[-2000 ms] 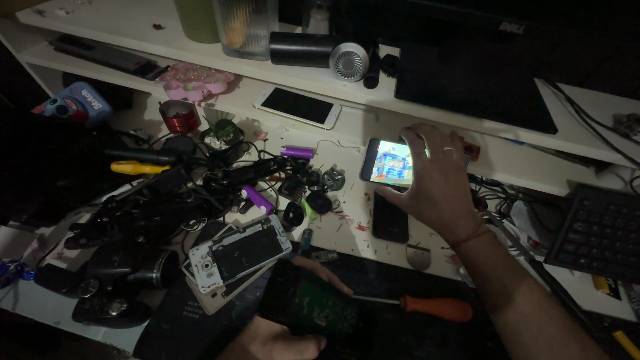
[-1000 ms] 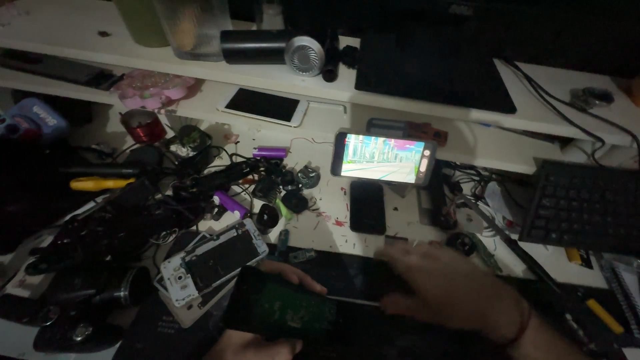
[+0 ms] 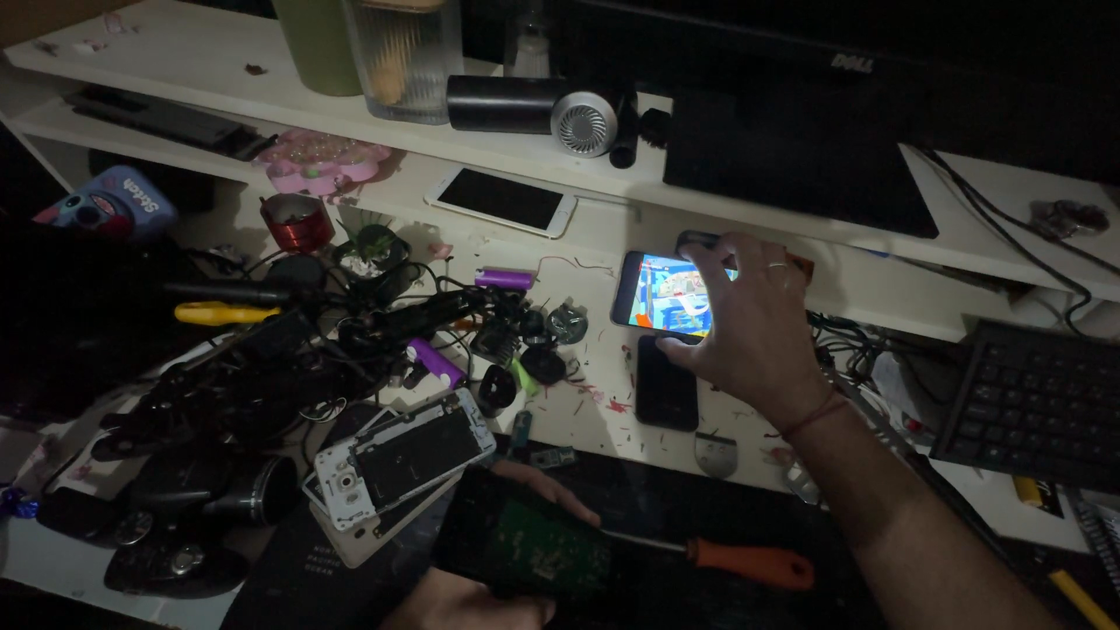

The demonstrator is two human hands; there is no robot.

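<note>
My left hand (image 3: 472,599) holds a dark device with a green circuit board (image 3: 534,542), fingers behind its upper edge and thumb at the lower edge. My right hand (image 3: 757,324) grips the right side of a lit smartphone (image 3: 669,293), with thumb below and fingers above. A second, dark phone (image 3: 667,385) lies just beneath the lit one. An orange-handled screwdriver (image 3: 752,562) lies to the right of the circuit board, its shaft pointing left toward the board. An opened phone frame (image 3: 407,459) rests on other phone parts to the left of the board.
Tangled black cables and parts (image 3: 306,359), purple battery cells (image 3: 436,363) and a black camera (image 3: 192,516) crowd the left side. A white phone (image 3: 500,203) lies at the back below a shelf holding a hair dryer (image 3: 525,109). A black keyboard (image 3: 1037,407) stands at right.
My right hand has moved from near the circuit board up to the lit phone, which it also gripped two seconds ago. The left hand still holds the board device.
</note>
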